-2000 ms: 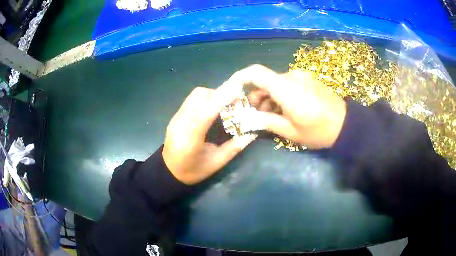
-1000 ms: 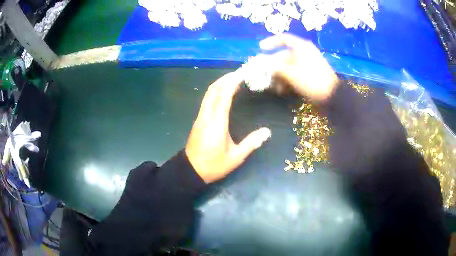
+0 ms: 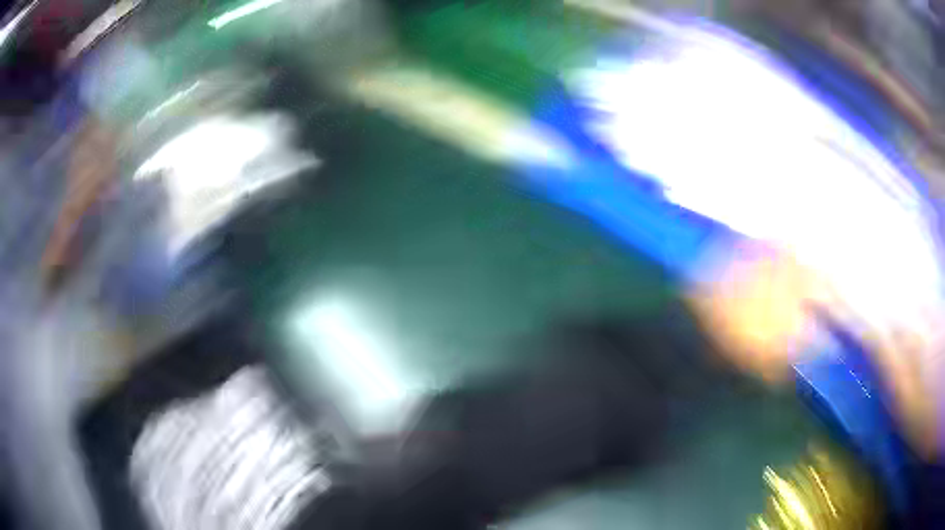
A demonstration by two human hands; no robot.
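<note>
The frame is strongly blurred. My left hand [image 3: 756, 311] is a skin-coloured blur at the right, beside the blue sheet's near edge [image 3: 622, 223], with its dark sleeve reaching in from the bottom. Its fingers, and anything in them, cannot be made out. A second skin-coloured blur at the right edge looks like my right hand [image 3: 914, 378]; its fingers are not readable. White parts [image 3: 767, 155] show as one large white smear on the blue sheet. Brass contacts [image 3: 813, 497] show as a gold blur at the bottom right.
The dark green bench [image 3: 446, 248] spans the middle. White gloves [image 3: 218, 171] lie at the upper left. A blurred heap of white pieces [image 3: 228, 455] sits in something black at the lower left. A pale strip [image 3: 446, 109] runs up to the blue sheet.
The view has swung left and tilted, so the bench and blue sheet slant down to the right. Both hands now appear at the right. The white heap at lower left has come into view.
</note>
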